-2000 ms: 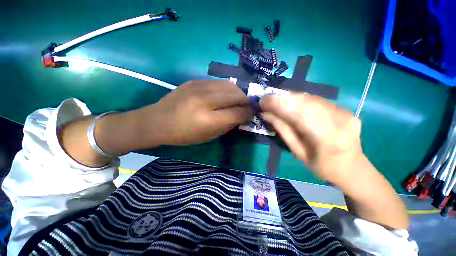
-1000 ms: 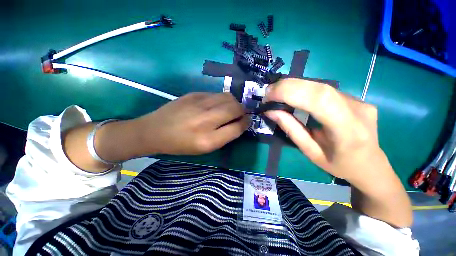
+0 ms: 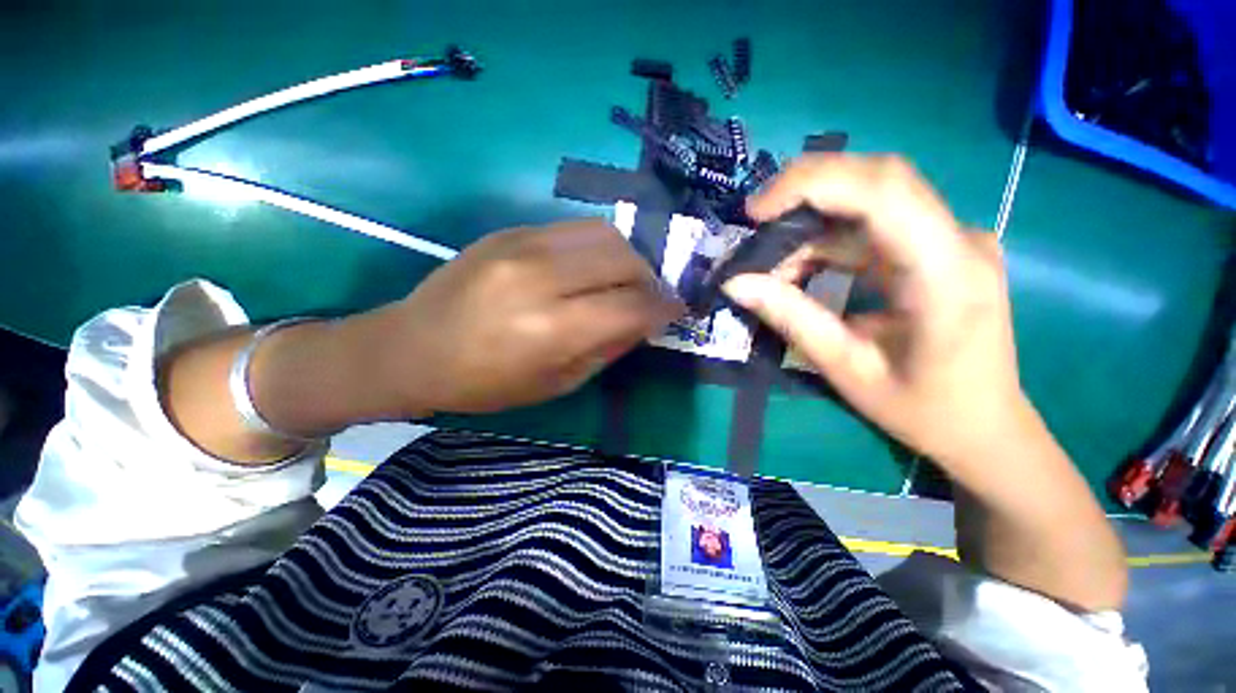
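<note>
My left hand [image 3: 542, 318] is closed around the end of one white leg of the cable harness [image 3: 319, 213]; the wire tips are hidden by my fingers. My right hand [image 3: 895, 298] holds a small dark piece [image 3: 773, 251] between thumb and fingers, close to my left fingertips; blur hides its details. Both hands are over the reference sheet [image 3: 725, 336], which is held by black tape [image 3: 748, 420]. The harness's red and black connectors [image 3: 136, 163] lie at the left. Its other leg ends in loose dark-tipped wires [image 3: 461, 62].
A loose pile of black connector housings [image 3: 698, 136] lies above the sheet. A blue parts bin [image 3: 1084, 136] with dark pieces inside is at the upper right. A harness bundle [image 3: 1179, 487] with red and black ends is at the far right. A thin white line crosses the mat beside the bin.
The dark piece in my right hand shows more and is tilted up to the right. My right fingers have lifted a little, while my left hand stays near the same place.
</note>
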